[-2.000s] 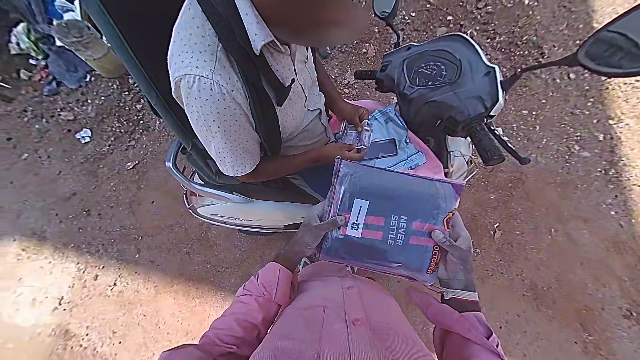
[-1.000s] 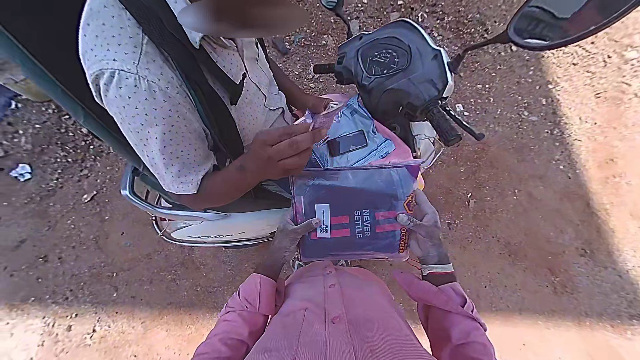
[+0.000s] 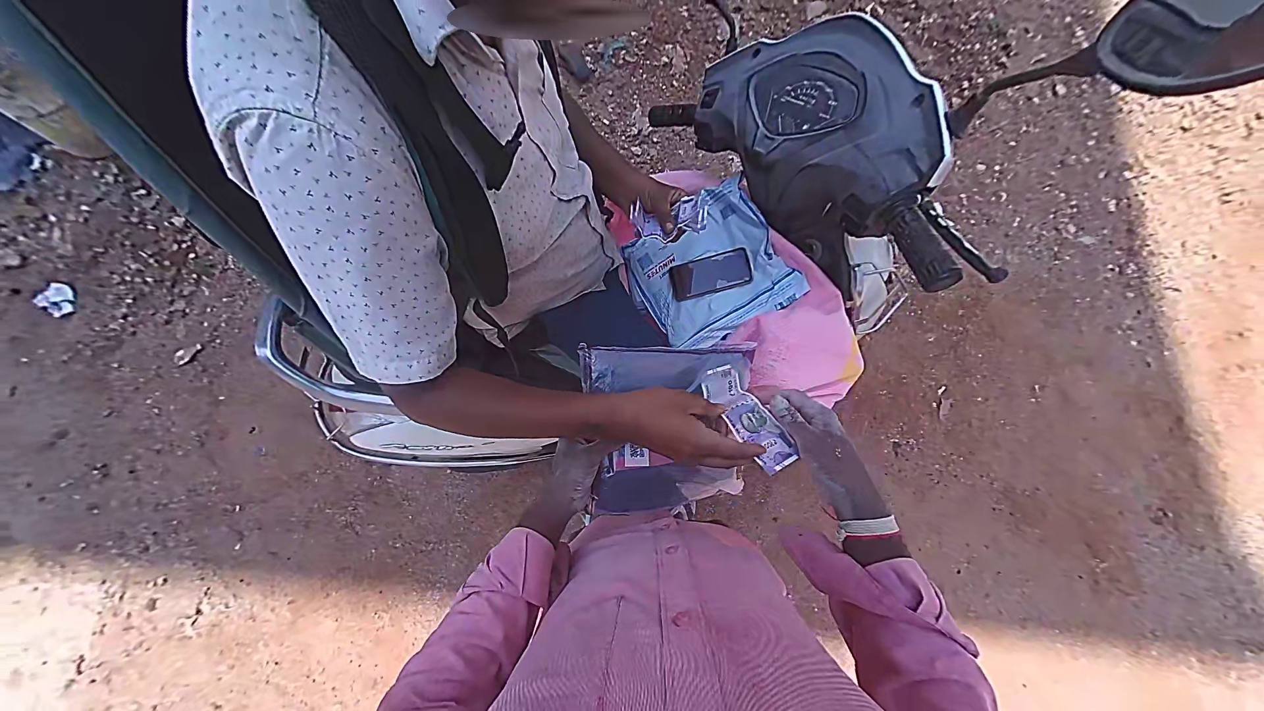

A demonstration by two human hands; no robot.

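My left hand (image 3: 575, 478) grips the left edge of a clear plastic-wrapped dark garment packet (image 3: 647, 370), its fingers partly hidden by the other person's forearm. That person's hand (image 3: 676, 425) reaches across the packet with a purple banknote (image 3: 755, 423). My right hand (image 3: 820, 444) is at the note's right side, its fingertips touching or very near it; whether they pinch it is unclear. The person's other hand (image 3: 664, 202) holds more banknotes (image 3: 691, 214) above a blue plastic parcel (image 3: 790, 288), on which a smartphone (image 3: 711, 275) lies.
A person in a patterned shirt (image 3: 336, 217) with dark straps sits on a scooter (image 3: 839, 128). A pink bag (image 3: 810, 346) lies beneath the blue parcel. The scooter's mirror (image 3: 1175, 44) juts out at upper right. Gravelly dirt ground (image 3: 1037, 415) surrounds us, with crumpled litter (image 3: 55, 299) at left.
The person's near hand has come across the packet with a banknote. My right hand has let go of the packet's right edge and is at the note. My left hand stays on the packet.
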